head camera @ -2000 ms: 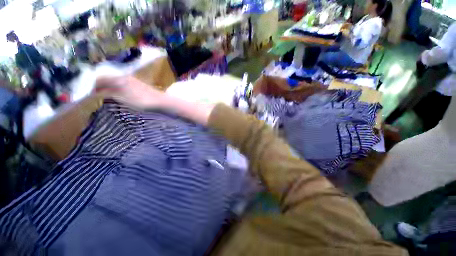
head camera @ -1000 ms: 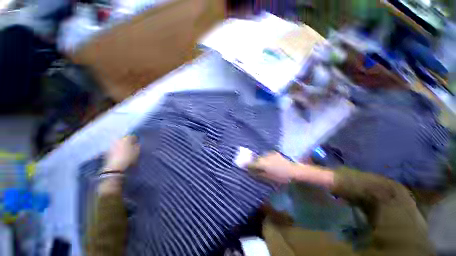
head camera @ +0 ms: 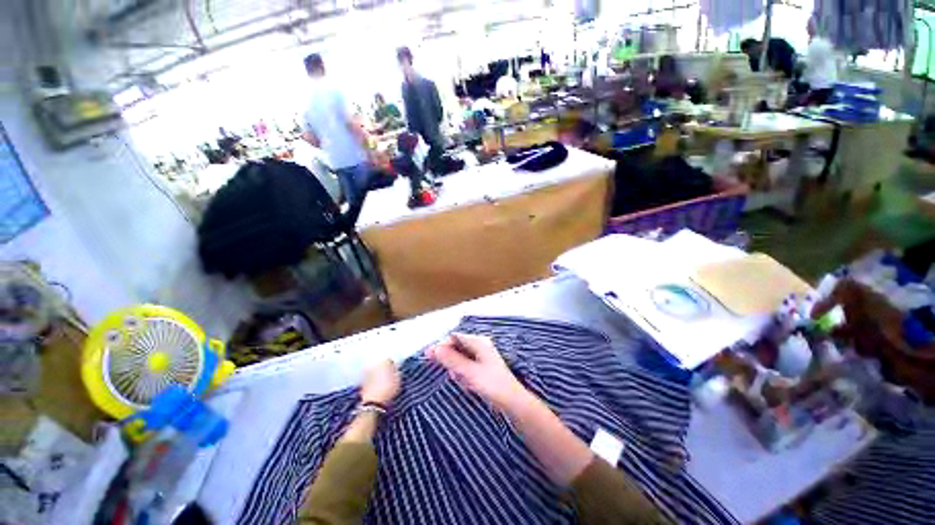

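Note:
A navy-and-white striped garment (head camera: 441, 441) lies spread on the white table (head camera: 297, 371) in front of me. My left hand (head camera: 380, 384) is closed on the cloth near the garment's top edge. My right hand (head camera: 474, 367) is beside it to the right, fingers bent, at the same top edge; it appears to pinch the cloth there. Whether it holds a tool cannot be seen. A small white label (head camera: 606, 446) lies on the stripes right of my right forearm.
A yellow fan (head camera: 156, 361) with a blue base stands at left. Papers (head camera: 666, 287) with a pale ring lie at the table's right end, beside small containers (head camera: 789, 390). A striped pile (head camera: 887, 482) is at lower right. A brown-fronted table (head camera: 492, 241) stands opposite; two people stand behind it.
The view has swung up and left, bringing the fan and room into sight. My hands have come close together at the garment's top edge; my right hand has left the label.

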